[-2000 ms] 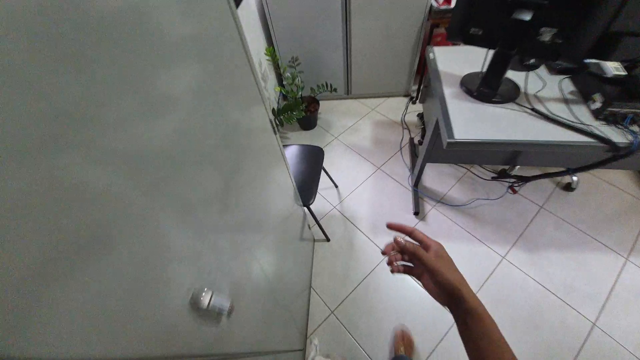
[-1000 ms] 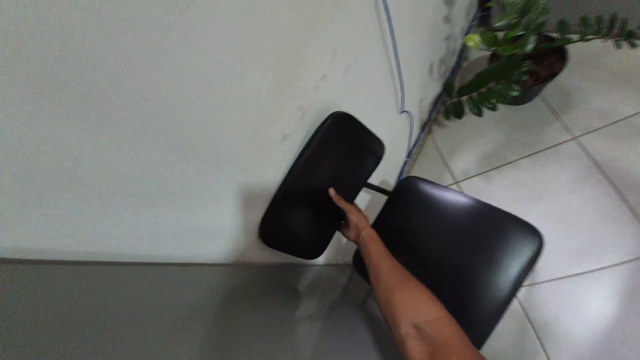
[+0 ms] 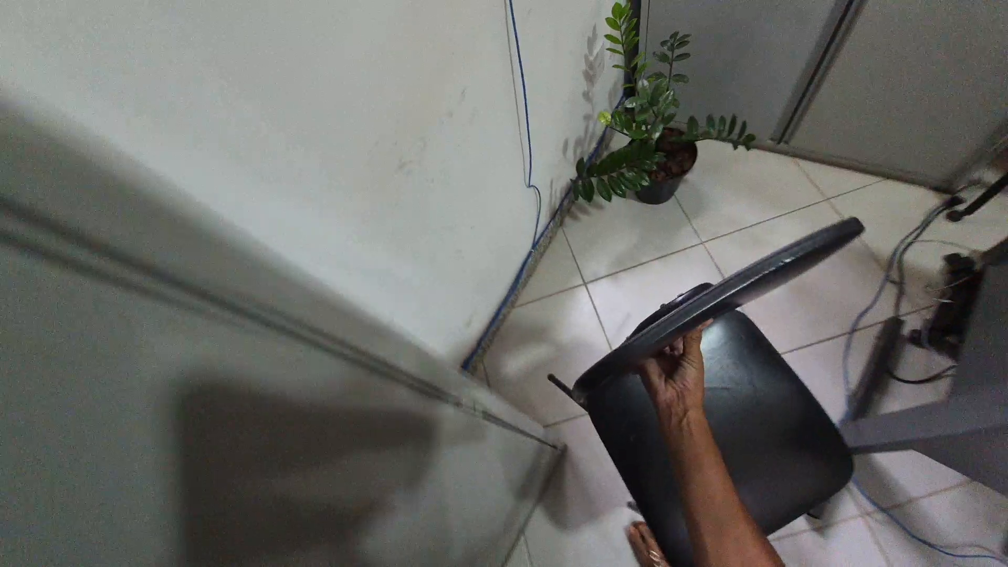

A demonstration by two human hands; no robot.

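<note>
My right hand [image 3: 676, 374] grips the padded backrest [image 3: 724, 295] of a black chair, its fingers partly hidden against the pad. The backrest is tilted and seen nearly edge-on, above the chair's black seat [image 3: 752, 425]. My forearm reaches up across the seat from the bottom edge. A small piece of skin shows at the bottom edge beside the seat; whether it is a foot or fingers I cannot tell. My left hand cannot be made out.
A potted plant [image 3: 665, 169] stands by the wall corner near grey cabinet doors [image 3: 732, 71]. A blue cable [image 3: 524, 102] runs down the white wall. At right are a desk's grey frame [image 3: 969, 417] and loose cables [image 3: 894, 268] on the tiled floor. A grey panel [image 3: 236, 394] fills the lower left.
The chair has moved away from the wall and turned, with my right hand on its backrest. Two seconds ago that hand was empty, above the floor. The view has shifted.
</note>
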